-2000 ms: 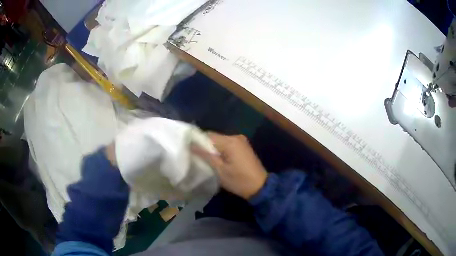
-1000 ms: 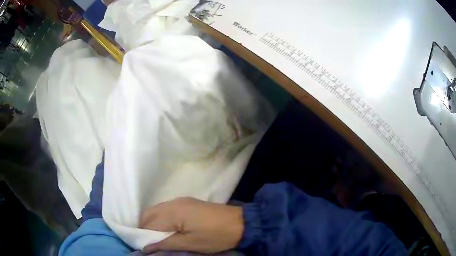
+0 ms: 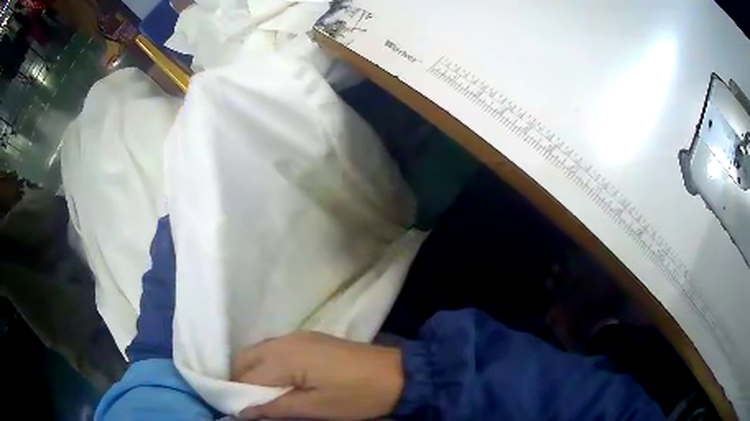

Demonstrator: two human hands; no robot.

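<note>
A white garment piece (image 3: 247, 189) hangs spread out in front of me, left of the table edge. My right hand (image 3: 317, 376), bare with a blue sleeve, pinches its lower edge at the bottom centre. My left hand is hidden behind or inside the cloth; only the left sleeve (image 3: 158, 296) shows at the cloth's left side. A darker, shadowed patch shows in the cloth's middle right, with a seam line below it.
The white machine table (image 3: 526, 74) with a printed ruler and brown edge lies at the right. The needle plate (image 3: 728, 148) is at the far right. More white cloth (image 3: 115, 181) hangs at the left. Another white heap (image 3: 238, 29) and a yellow bar (image 3: 167, 66) are behind.
Since two seconds ago, the bunched cloth has been opened out and my right hand has moved down to its lower edge. In the last second, the cloth's right side has drawn slightly left.
</note>
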